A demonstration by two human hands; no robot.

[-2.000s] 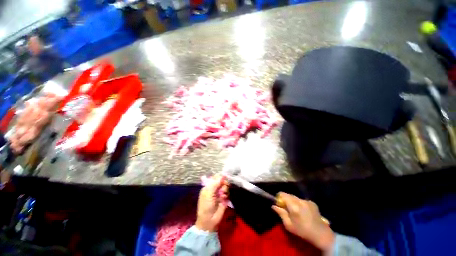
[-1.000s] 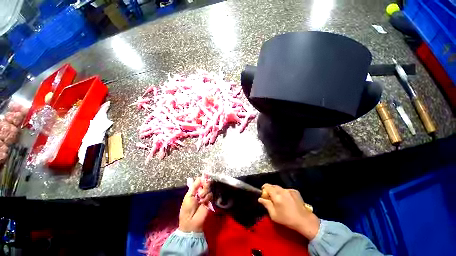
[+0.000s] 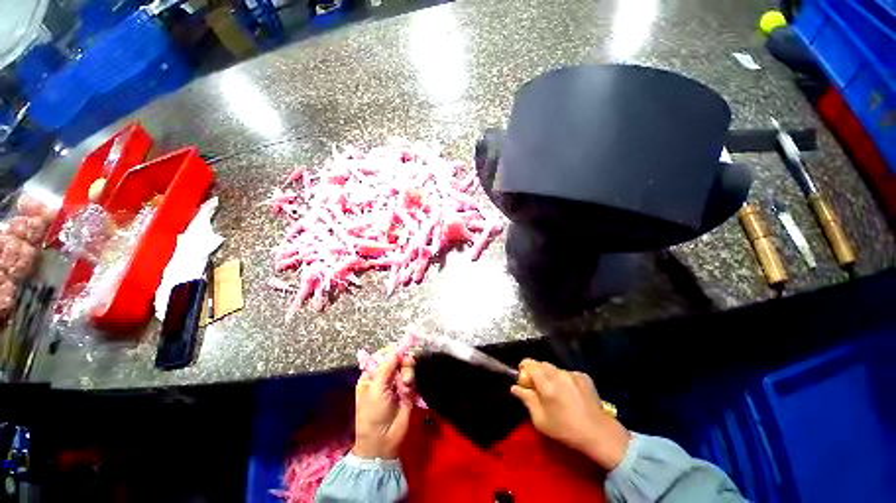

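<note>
My left hand (image 3: 381, 408) is closed around pink moulded parts (image 3: 403, 378) at the bench's front edge, above the red apron (image 3: 491, 467). My right hand (image 3: 570, 408) grips the trimming knife by its wooden handle. The knife's long silvery blade (image 3: 470, 356) points left, its tip at the pink parts in my left hand. The tip is blurred, so exact contact cannot be told. A heap of loose pink parts (image 3: 383, 221) lies on the speckled bench (image 3: 344, 349). More pink parts (image 3: 316, 462) lie in a blue crate (image 3: 263, 432) below the edge.
The black hooded fixture (image 3: 614, 147) stands right of the heap. Wooden-handled tools (image 3: 764, 246) lie beyond it. Red trays (image 3: 162, 236), white cloth (image 3: 189, 257), a smartphone (image 3: 181, 324) and cardboard (image 3: 226, 291) are left. A blue crate (image 3: 835, 418) is low right.
Since two seconds ago the view has shifted, so the bench items sit further left and the hands slightly left. Since one second ago the left hand and blade have changed only slightly.
</note>
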